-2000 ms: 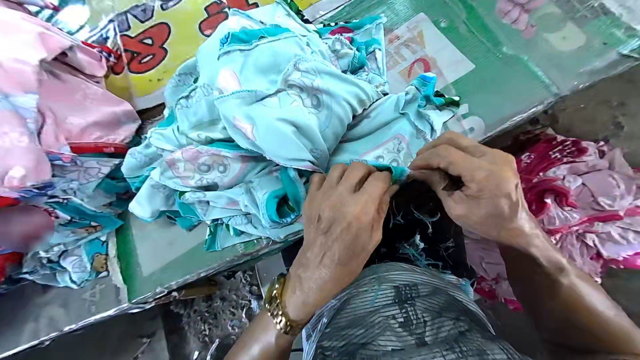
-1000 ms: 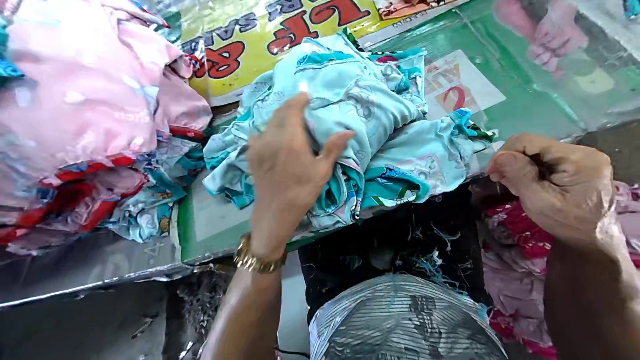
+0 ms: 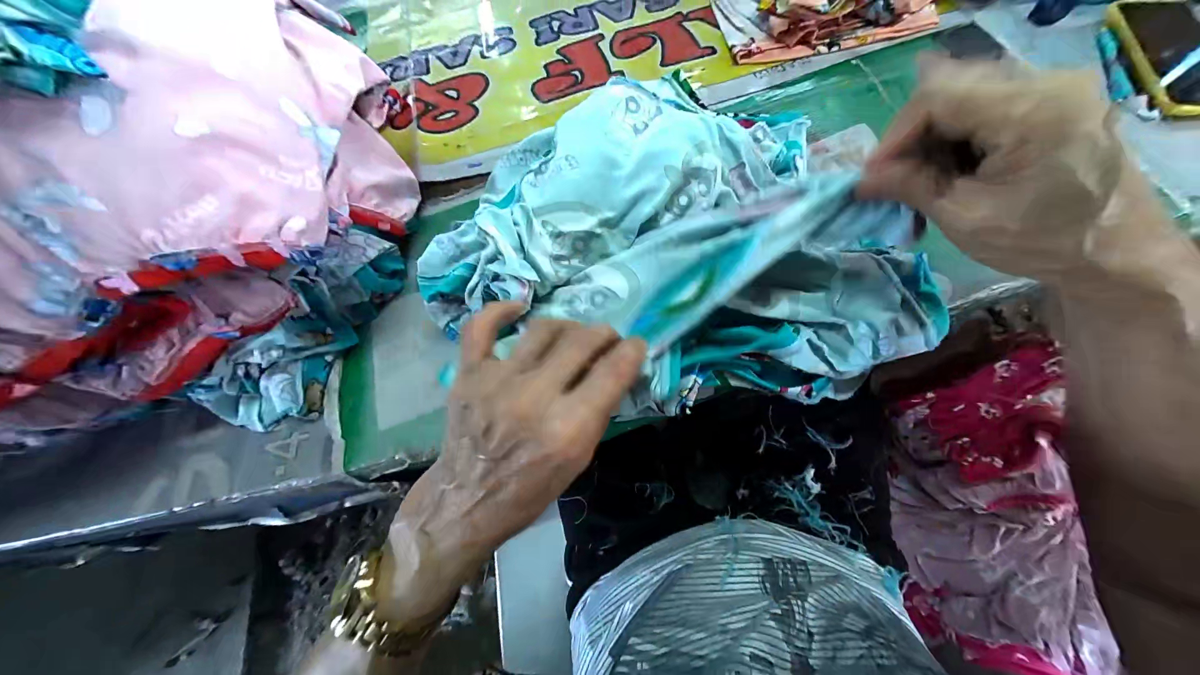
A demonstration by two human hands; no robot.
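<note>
A heap of light teal printed garments lies on the table. My right hand, raised at its right side, grips one end of a teal printed cloth, which stretches slantwise down to the left; that cloth is blurred. At its lower end is my left hand, back up, with a gold-coloured watch or bracelet on the wrist. The left fingertips reach the cloth near the heap's front edge; whether they pinch it cannot be told.
Pink garments with red edging are piled at the left. Pink and crimson cloth sits low on the right. Behind the heap lie a yellow printed sheet and orange folded cloth. The green table's front edge runs before me.
My right hand has gone from near the table's front edge up beside the heap and now has cloth in it. The left hand has come down from over the heap to its front.
</note>
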